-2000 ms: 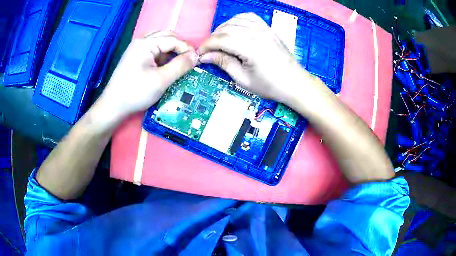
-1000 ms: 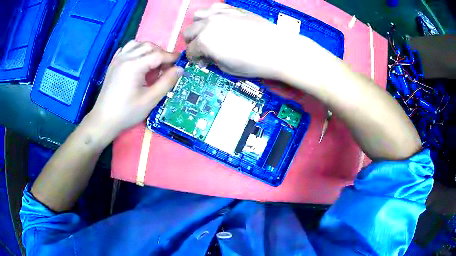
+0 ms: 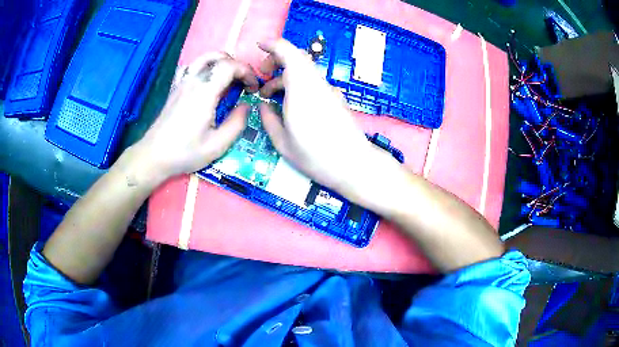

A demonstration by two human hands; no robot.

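The front housing half (image 3: 294,208) lies tilted on the pink-red mat, partly under my hands. In it show the green main circuit board (image 3: 239,157) and a white plate (image 3: 288,184). My left hand (image 3: 203,112) is over the board's left part, fingers bent at the housing's far left corner. My right hand (image 3: 305,108) reaches across the housing from the right, its fingertips close to my left fingertips at the same corner. Whether either hand grips a small part there is too small to tell. The back cover (image 3: 407,78) lies beyond, with a white label.
Two blue closed housings (image 3: 112,64) stand at the left. Wired blue cylinders (image 3: 553,142) are piled at the right beside a brown cardboard box (image 3: 580,64). The mat (image 3: 468,176) bears pale tape strips. A thin pale stick (image 3: 517,232) lies at the right.
My right hand has swung down and right from the far edge, uncovering the back cover and hiding the connector and small board. My left fingers have moved up and right to the far corner.
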